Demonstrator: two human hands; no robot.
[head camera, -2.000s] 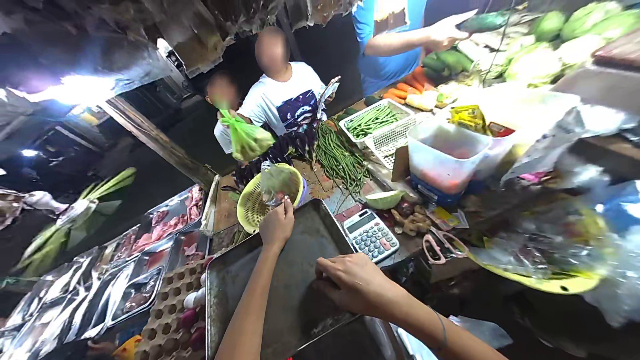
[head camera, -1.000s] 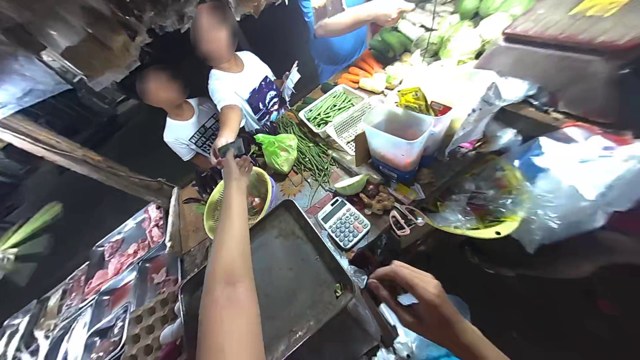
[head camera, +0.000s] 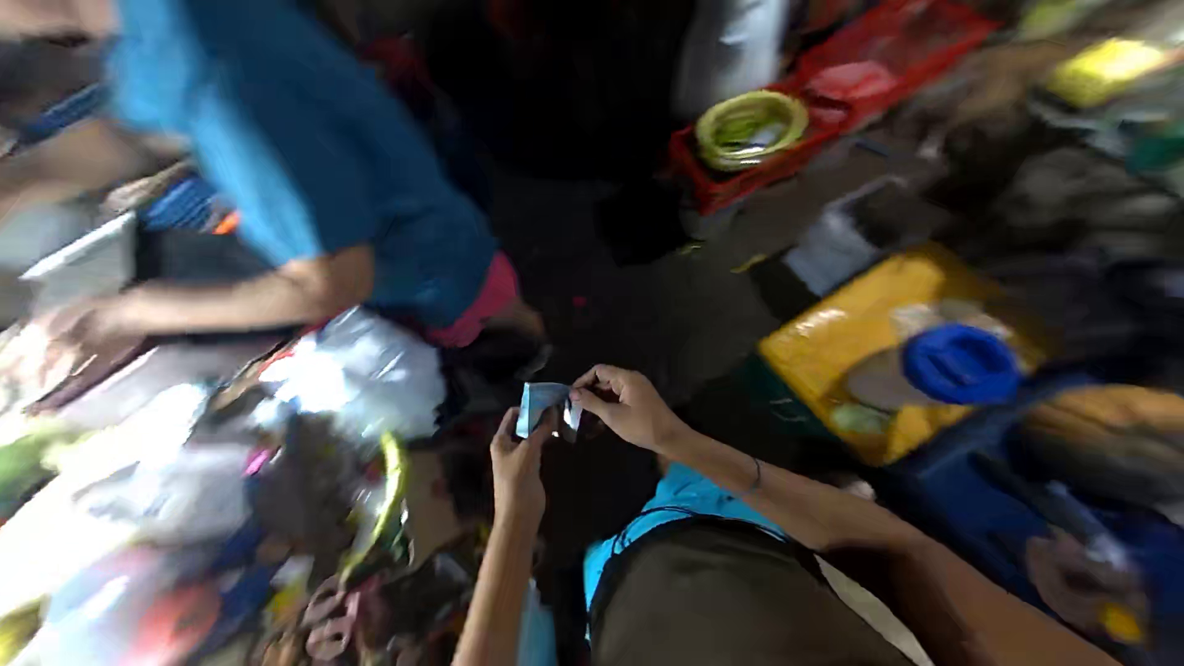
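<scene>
A pale blue folded paper, which looks like a banknote (head camera: 544, 403), is held between both hands in front of my body. My left hand (head camera: 521, 462) grips its lower left part between thumb and fingers. The fingertips of my right hand (head camera: 627, 404) pinch its right end. A dark cord circles my right wrist. Below the hands are my blue shirt and a dark brown apron or bag. To the left of the hands lie a clear plastic bag (head camera: 370, 375) and pink-handled scissors (head camera: 331, 618), both blurred.
A person in a blue shirt (head camera: 370, 185) leans over the stall at the left. At the right stand a yellow crate (head camera: 832, 342) with a blue lid (head camera: 962, 363) on it, and a red tray (head camera: 888, 55) bearing a green round basket (head camera: 751, 129). Dark floor (head camera: 638, 305) lies between.
The view has swung far to the right, away from the calculator and metal tray. My left hand, before stretched toward a person across the stall, is now close to my right hand, with the paper between them.
</scene>
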